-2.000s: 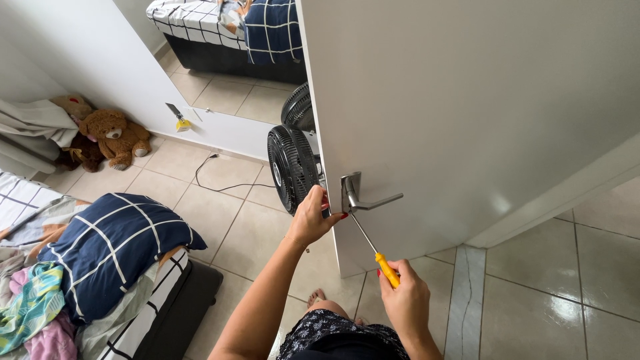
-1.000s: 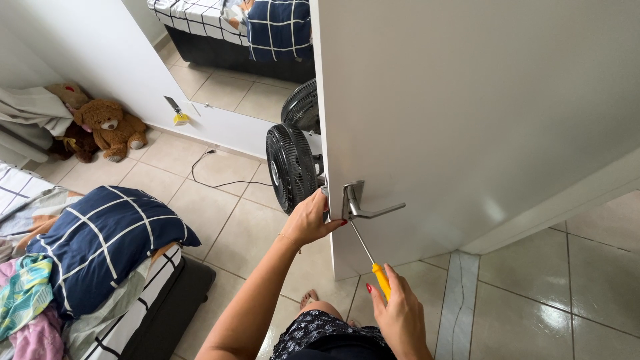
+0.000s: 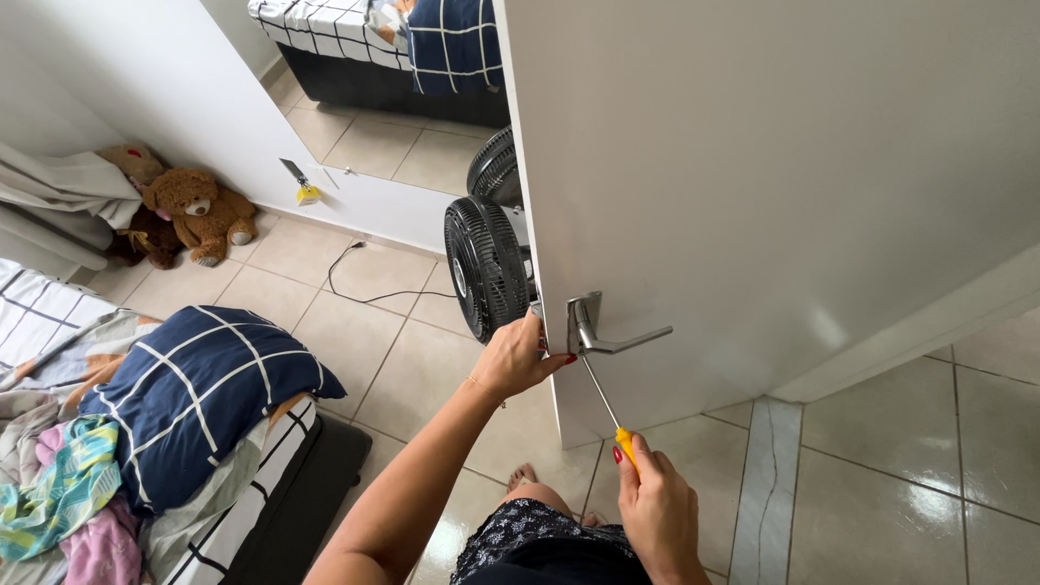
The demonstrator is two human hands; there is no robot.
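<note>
A white door [image 3: 731, 203] stands at the centre right, with a metal lever handle [image 3: 621, 340] near its edge. My right hand [image 3: 658, 496] grips the yellow handle of a screwdriver [image 3: 605, 398]; its shaft slants up and its tip meets the underside of the door handle's base. My left hand [image 3: 520, 353] holds the door's edge beside the handle, thumb on the near face just left of the screwdriver tip. The left fingers wrap behind the edge and are partly hidden, as is the exact contact of the tip.
Behind the door edge stands a black fan [image 3: 486, 268], its cord [image 3: 366, 299] on the tiled floor. A bed with a blue checked pillow [image 3: 211, 398] is at the left. Teddy bears [image 3: 199, 211] sit by the curtain. A mirror [image 3: 382, 146] is on the far wall.
</note>
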